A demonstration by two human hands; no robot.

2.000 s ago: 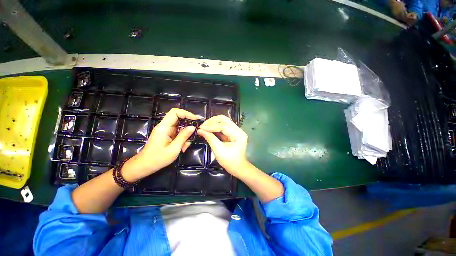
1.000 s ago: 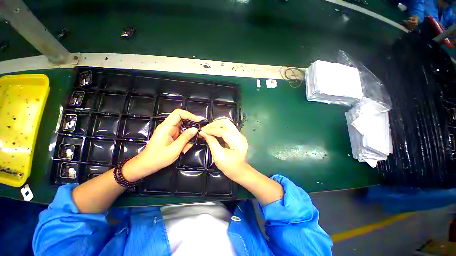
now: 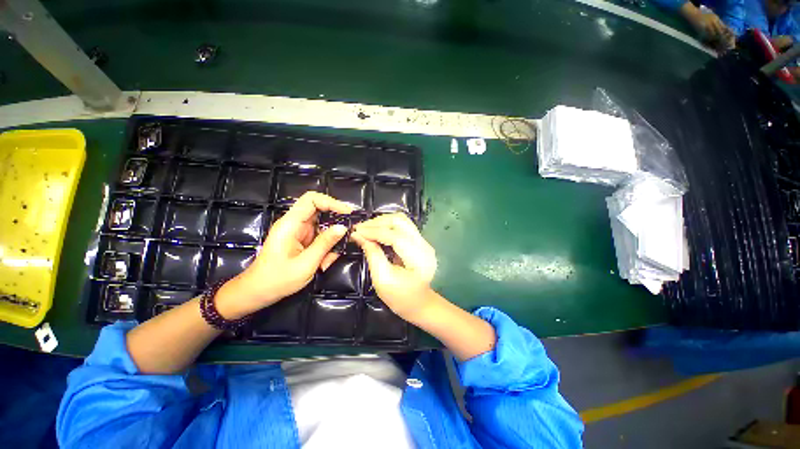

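My left hand [image 3: 303,238] holds a small dark part [image 3: 335,220] between thumb and fingers above the black blister tray [image 3: 237,224]. The fingers cover most of the part. My right hand [image 3: 395,254] has its thumb and index fingertips pinched together at the part's right side. Whether they hold a tiny piece is too small to tell. Small black-and-metallic parts [image 3: 123,213] sit in the pockets of the tray's left column.
The yellow bin [image 3: 31,219] with dark specks is at left, a white tag [image 3: 46,338] beside it. Beyond the pale rail [image 3: 289,110], parts [image 3: 206,54] lie on the green belt. White cards [image 3: 586,145] and stacked black trays [image 3: 732,193] are at right. Another person's hand [image 3: 709,24] shows top right.
The parts on the belt have moved left. The other person's hand at top right has shifted. My hands stay nearly in place around the small part, with only slight finger movement.
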